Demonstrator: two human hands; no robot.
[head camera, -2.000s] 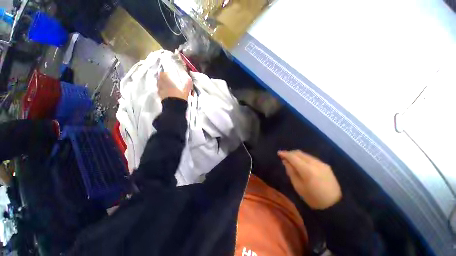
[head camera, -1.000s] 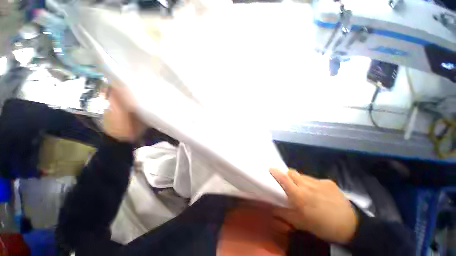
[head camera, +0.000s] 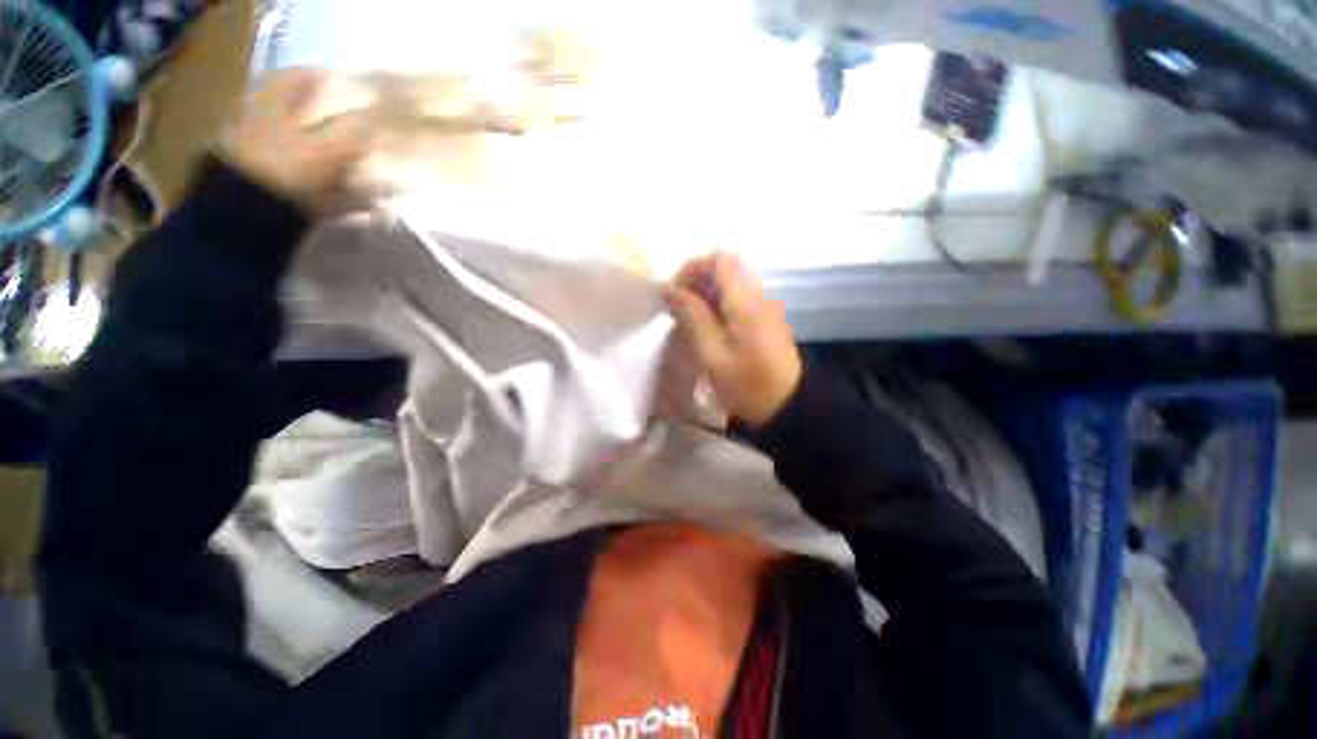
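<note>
The pale cloth garment (head camera: 535, 390) hangs from the white machine table over its front edge onto my lap, in soft folds. My left hand (head camera: 301, 142) is at the upper left over the table, blurred, on the cloth; its fingertips are washed out by the bright light. My right hand (head camera: 740, 339) pinches the cloth's edge near the table's front edge. A tan part of the cloth shows between the hands, partly lost in glare. The sewing machine head (head camera: 997, 20) is cut off at the top.
A dark phone (head camera: 965, 98) with a cable and yellow-handled scissors (head camera: 1137, 263) lie on the table to the right. A blue crate (head camera: 1072, 534) with cloth inside stands below right. A light blue fan (head camera: 46, 123) is at the upper left. The grey table edge (head camera: 924, 300) runs across.
The view has turned from the lap and floor to the table. Both hands now hold cloth at the table; since the last frame my right hand moved up and the stretched cloth fell into folds.
</note>
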